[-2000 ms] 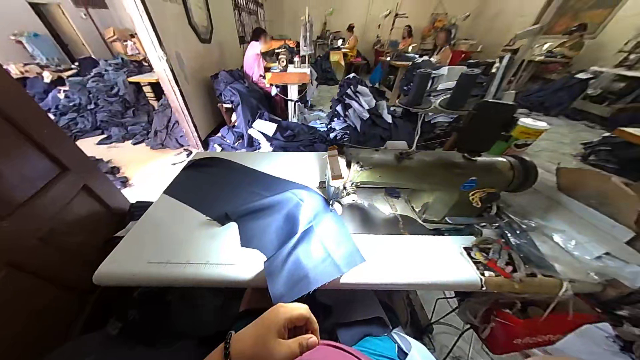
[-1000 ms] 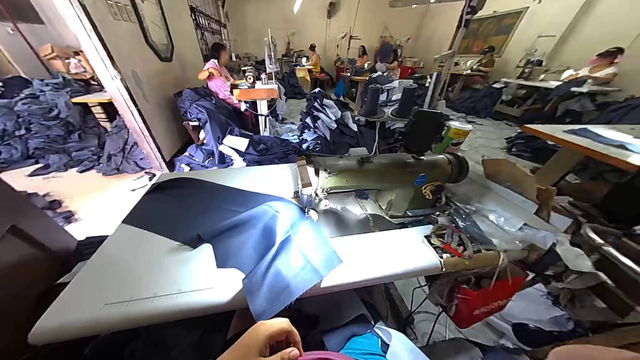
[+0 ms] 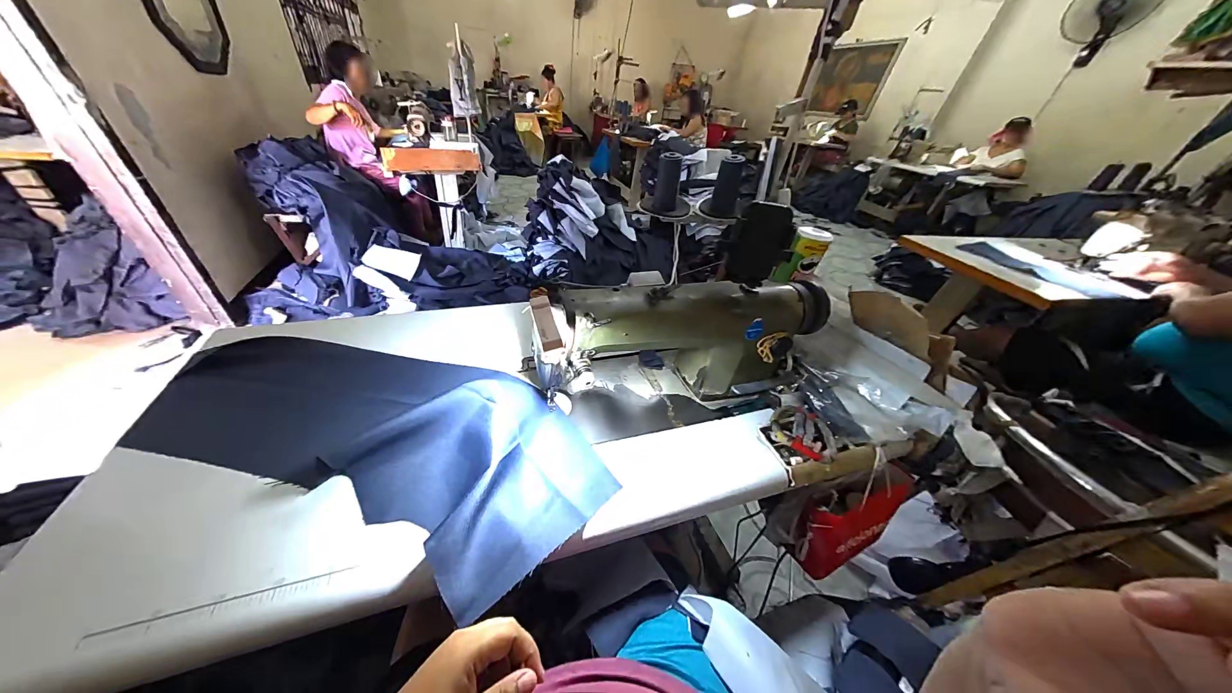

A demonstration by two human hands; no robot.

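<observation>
A dark blue cut fabric panel (image 3: 404,423) lies on the white sewing table (image 3: 693,472), one corner hanging over the front edge and its far side close to the needle area of the green industrial sewing machine (image 3: 683,322). Low in the view, my left hand (image 3: 481,659) is below that hanging corner, fingers curled; whether it holds anything is hidden by the frame edge. My right hand (image 3: 1088,640) is at the lower right, blurred and partly cut off, with no object visible in it. Teal and pale cloth pieces (image 3: 674,640) lie between the hands.
Two dark thread cones (image 3: 722,185) stand behind the machine. A red bag (image 3: 857,525) hangs at the table's right end beside plastic and scraps. A co-worker's arm (image 3: 1179,279) rests at a table on the right. Dark garment heaps (image 3: 327,202) and several people at machines are behind.
My right hand has come into view at the lower right. The fabric panel remains at the machine. The view has turned to the right.
</observation>
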